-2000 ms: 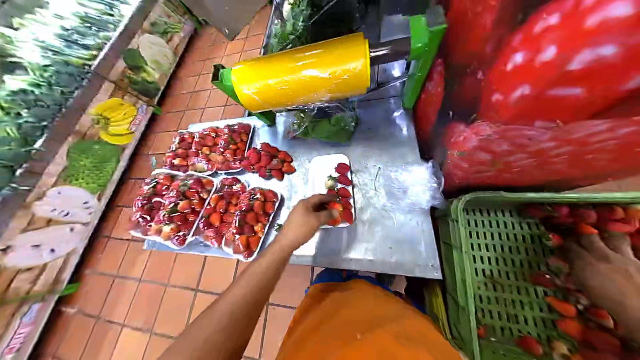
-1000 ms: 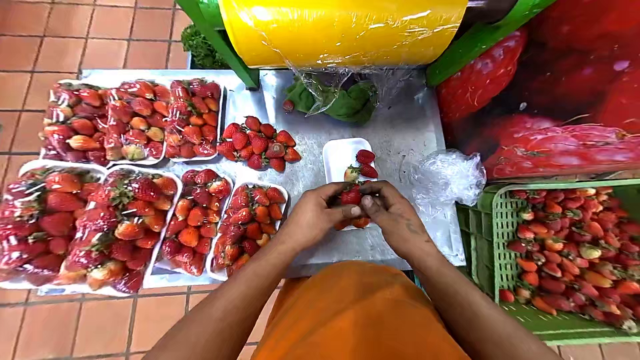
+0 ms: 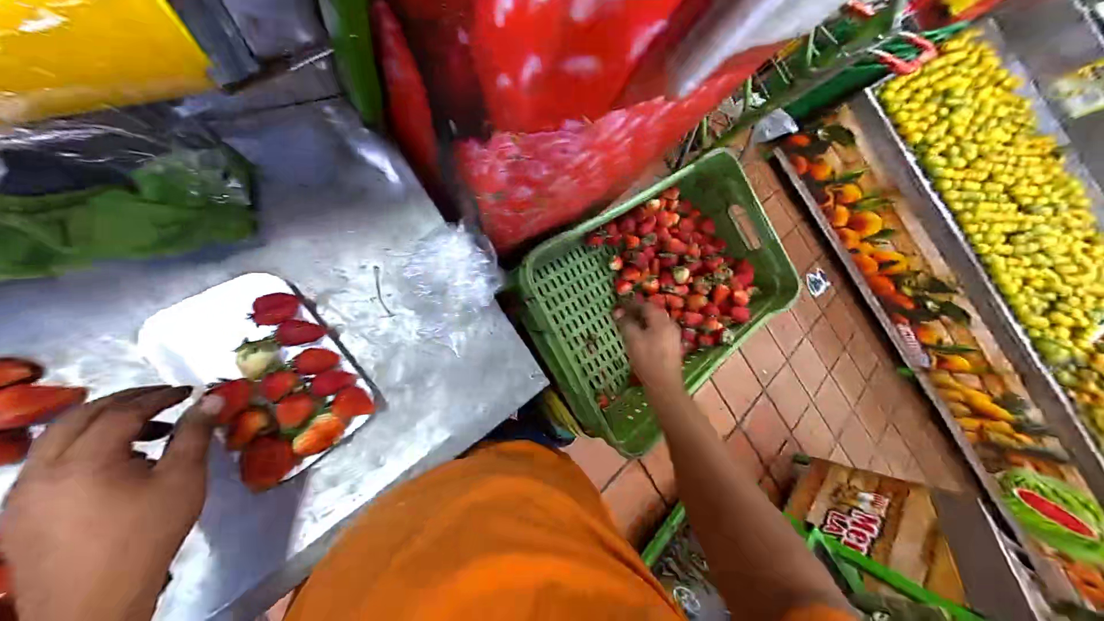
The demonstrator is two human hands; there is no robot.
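A white foam tray (image 3: 177, 332) lies on the metal table (image 3: 431, 388), its right part covered by several strawberries (image 3: 296, 411) and its upper left bare. My left hand (image 3: 121, 492) is at the tray's lower left, thumb and fingers parted around a little space, the thumb tip touching or close by a strawberry. My right hand (image 3: 651, 341) reaches into a green plastic crate (image 3: 569, 302), its fingertips at the left edge of the heap of loose strawberries (image 3: 681, 267). Whether those fingers hold a berry is hidden. More strawberries (image 3: 30, 405) lie at the left edge.
Crumpled clear plastic film (image 3: 448, 276) lies near the table's right corner. Bagged green leaves (image 3: 121, 216) and a yellow roll (image 3: 95, 52) are at the upper left. A printed strawberry banner (image 3: 552, 147) hangs behind the crate. Beyond the tiled floor (image 3: 793, 371) stands a display of yellow fruit (image 3: 992, 181).
My right hand has gone from the tray, where both hands were one second ago, into the crate. More strawberries now show on the tray. The view has swung right.
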